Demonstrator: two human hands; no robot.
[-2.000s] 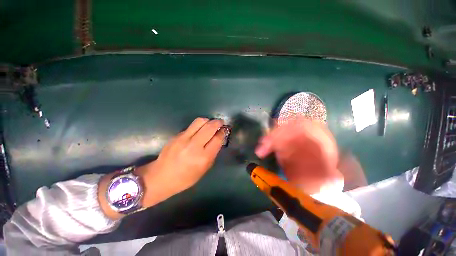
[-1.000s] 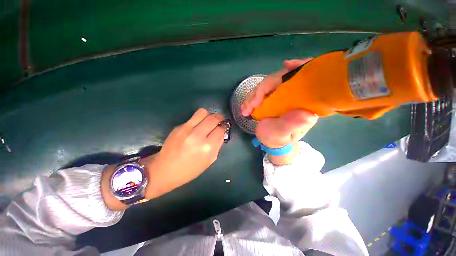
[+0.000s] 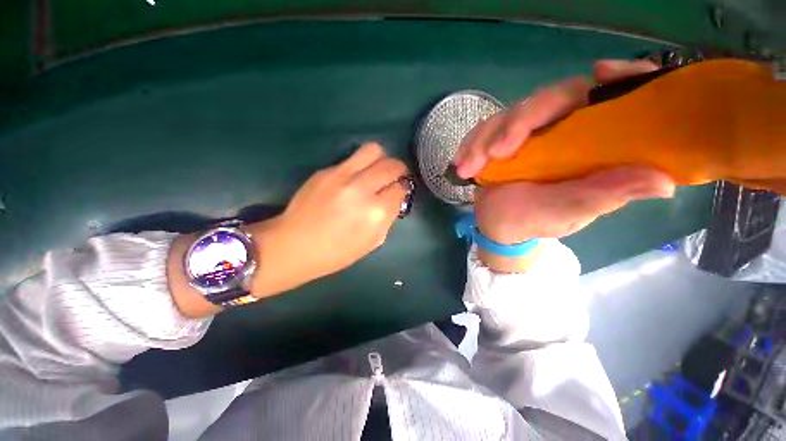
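My left hand [image 3: 349, 211] holds a small black-and-silver unit [image 3: 407, 196] at its fingertips, mostly hidden by the fingers, left of the screw dish. My right hand [image 3: 552, 172] holds the orange electric screwdriver [image 3: 638, 133], which lies nearly level with its rear end cut off by the right edge. Its dark tip is over the lower right part of the round screw dish [image 3: 452, 129], full of tiny silver grains. Whether a screw is on the tip cannot be told.
A green raised strip [image 3: 258, 10] runs behind the dark green bench surface [image 3: 215, 103]. Black stacked trays [image 3: 732, 228] stand at the right. Dark small parts show behind the screwdriver at the upper right. A tiny pale bit [image 3: 397, 283] lies near the front. Blue objects [image 3: 681, 400] are at the lower right.
My right hand has swung the screwdriver from pointing up-left beside the dish to lying level over it. The view has shifted. My left hand still holds the unit.
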